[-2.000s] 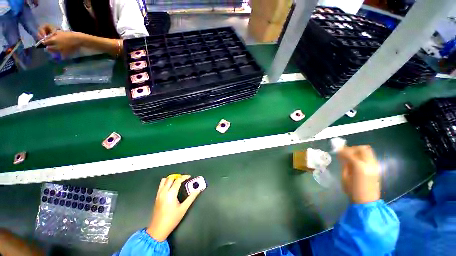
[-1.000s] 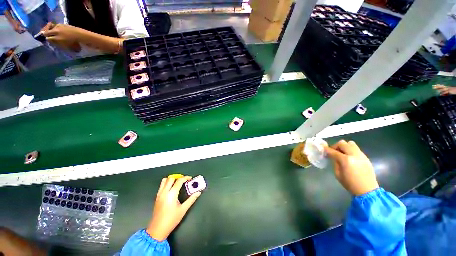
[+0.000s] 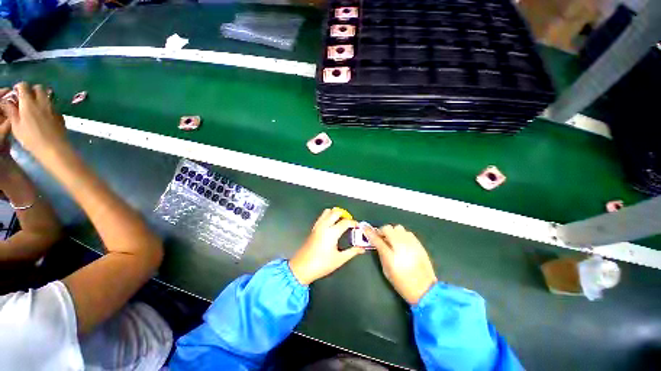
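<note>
A small whitish housing (image 3: 358, 238) is held in my left hand (image 3: 319, 248), between thumb and fingers, above the bench. A yellow finger cot (image 3: 342, 213) is on a left fingertip. My right hand (image 3: 404, 262) is against the housing from the right, its fingertips over the face and hiding part of it. Whether the right fingers hold anything is too small to tell. A clear sheet with rows of round black parts (image 3: 212, 206) lies on the bench left of my hands.
Housings (image 3: 319, 143) lie spaced along the green belt (image 3: 254, 119), behind a white rail (image 3: 290, 176). A black tray stack (image 3: 435, 72) stands beyond. A small cardboard box (image 3: 562, 275) with white wipe (image 3: 599, 277) is at right near a post (image 3: 616, 226). A person's arm (image 3: 101, 199) is at left.
The view has turned left. My right hand has left the white wipe by the cardboard box and come to the housing in my left hand. A neighbour's arms now show at left.
</note>
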